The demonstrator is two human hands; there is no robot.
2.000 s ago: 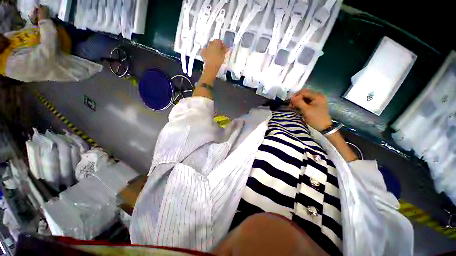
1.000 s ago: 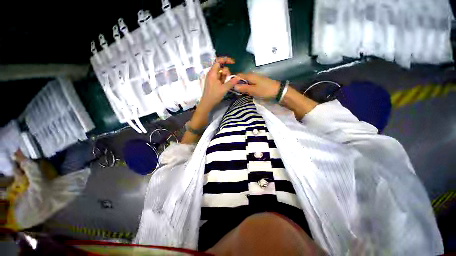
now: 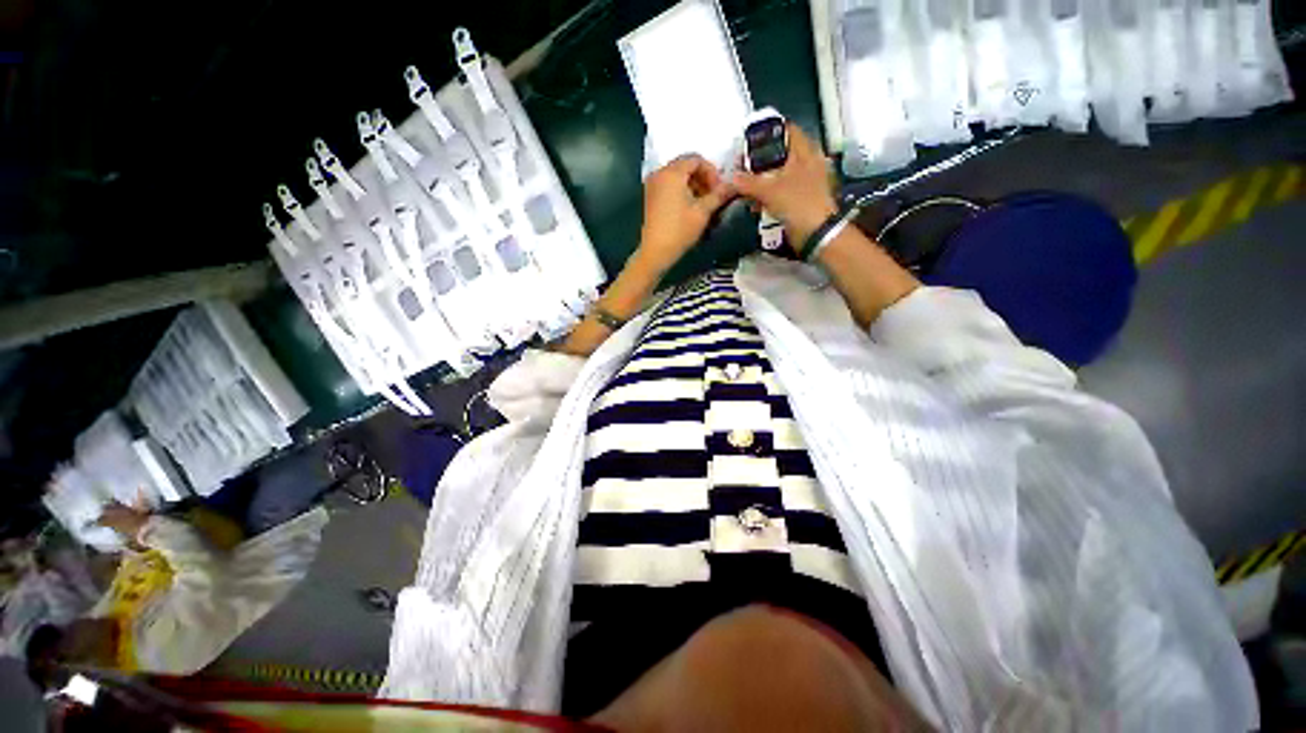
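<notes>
My right hand (image 3: 796, 186) holds a smartwatch (image 3: 766, 143) with its dark face up and a white strap hanging below the hand. My left hand (image 3: 679, 212) is beside it at the lower end of the stack of empty bags (image 3: 685, 86), fingertips pinched close to the right hand. Whether the left fingers grip a bag edge is too small to tell. A tray (image 3: 552, 161) with rows of unbagged watches, their white straps sticking past its edges, lies to the left.
A tray of bagged watches (image 3: 988, 79) lies at the upper right of the green bench. More trays (image 3: 236, 358) and another person's sleeve (image 3: 186, 573) are at the left. A blue stool (image 3: 1031, 272) stands at the right, below the bench edge.
My hands have moved from in front of my body up and right to the bag stack. The watch face now shows in my right hand. The view has shifted a little.
</notes>
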